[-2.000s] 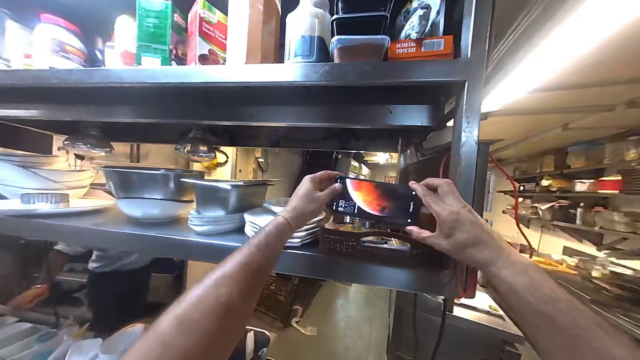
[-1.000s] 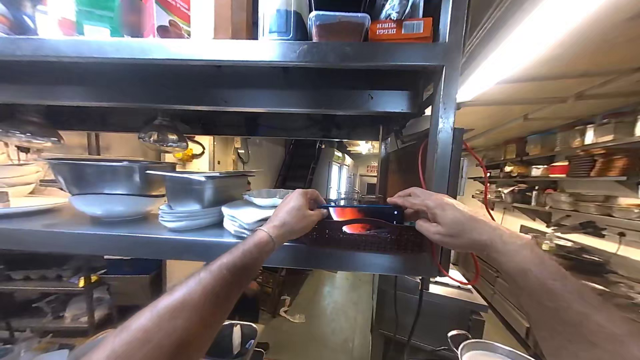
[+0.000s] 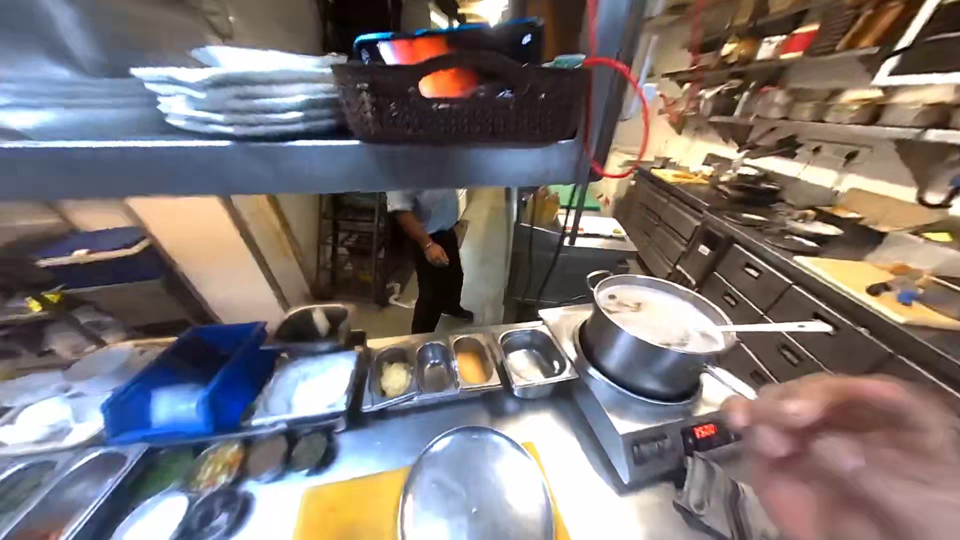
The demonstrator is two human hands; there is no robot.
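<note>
My right hand [image 3: 847,450] is blurred at the lower right, in front of an induction cooker [image 3: 645,442]; whether its fingers hold anything cannot be made out. My left hand is out of view. On the cooker stands a metal pot [image 3: 652,330] of cloudy liquid, with a utensil handle [image 3: 780,328] across its rim. An oval metal platter [image 3: 476,487] lies on a yellow cutting board [image 3: 345,506]. Up on the shelf, a smartphone [image 3: 529,41] leans in a dark woven plastic basket [image 3: 465,112], its lit screen showing through the handle hole.
Small metal inserts [image 3: 472,360] with food line the counter's back, beside a blue plastic bin [image 3: 195,382]. Stacked plates [image 3: 247,94] sit on the steel shelf [image 3: 285,169]. A person [image 3: 431,232] stands beyond it. A red cable [image 3: 645,112] hangs by the post. Drawers [image 3: 750,274] run along the right.
The phone was between both hands; now it rests in the basket, let go. My right hand has moved down to the right, and my left hand has left view. The view has tilted down to the counter.
</note>
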